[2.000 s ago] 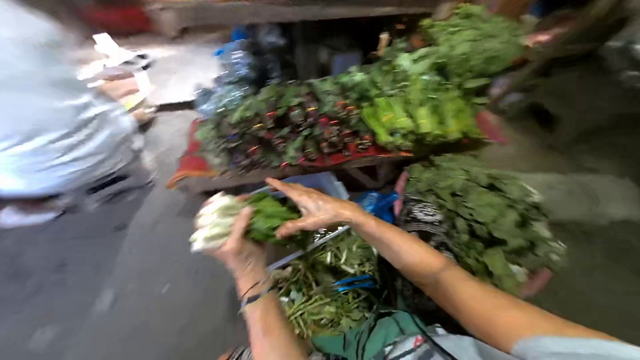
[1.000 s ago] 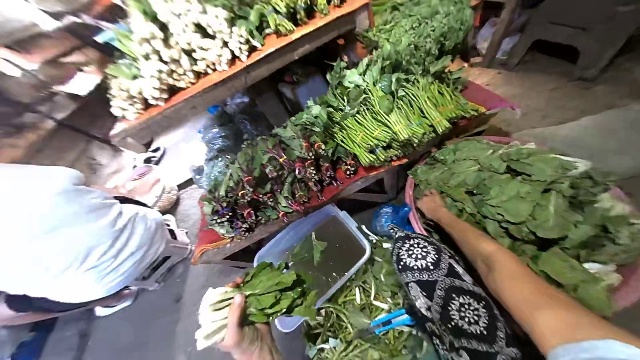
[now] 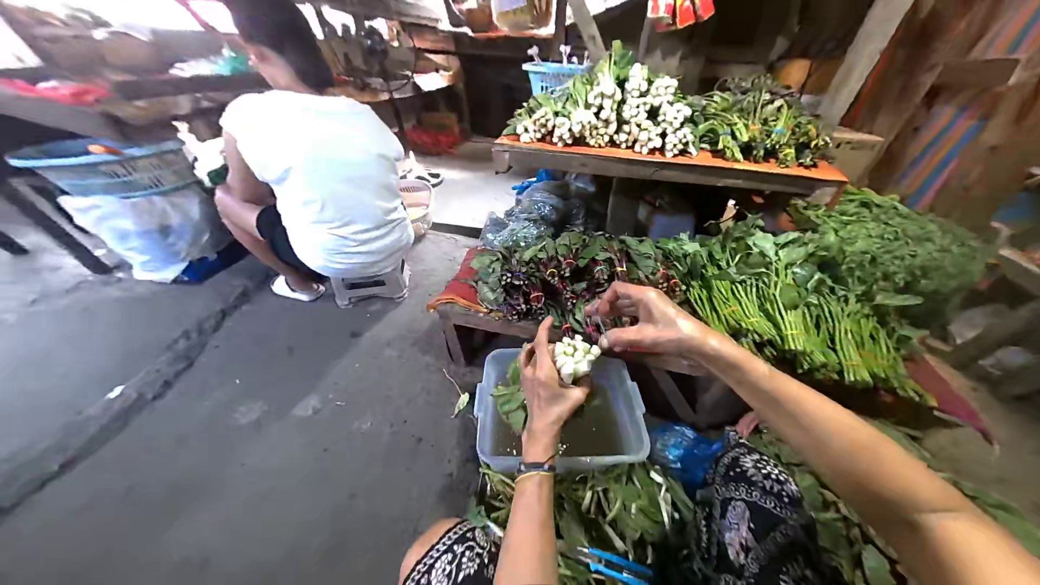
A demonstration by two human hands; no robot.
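Note:
My left hand (image 3: 552, 390) grips a bunch of leafy greens (image 3: 575, 358), its cut white stem ends facing up, over a clear plastic tub of water (image 3: 561, 464). Green leaves of the bunch hang toward the water at the left. My right hand (image 3: 646, 321) is just above and right of the stem ends, with thumb and fingers bent toward each other; whether something thin is between them cannot be told. Below the tub lies a heap of loose greens and stems (image 3: 601, 508), with a blue-handled cutting tool (image 3: 616, 565) on it.
A low bench holds purple-stemmed bundles (image 3: 561, 276) and long green-stemmed greens (image 3: 788, 325). Behind it, a wooden shelf (image 3: 650, 166) carries white-stemmed bunches (image 3: 621, 114). A person in a white shirt (image 3: 325, 179) sits on a stool (image 3: 370, 286) at the left. A blue plastic bag (image 3: 686, 455) lies beside the tub.
My right hand has left the large heap of leaves at the right and come beside the bunch. The bunch in my left hand now has its stem ends up, over the tub. The view has shifted.

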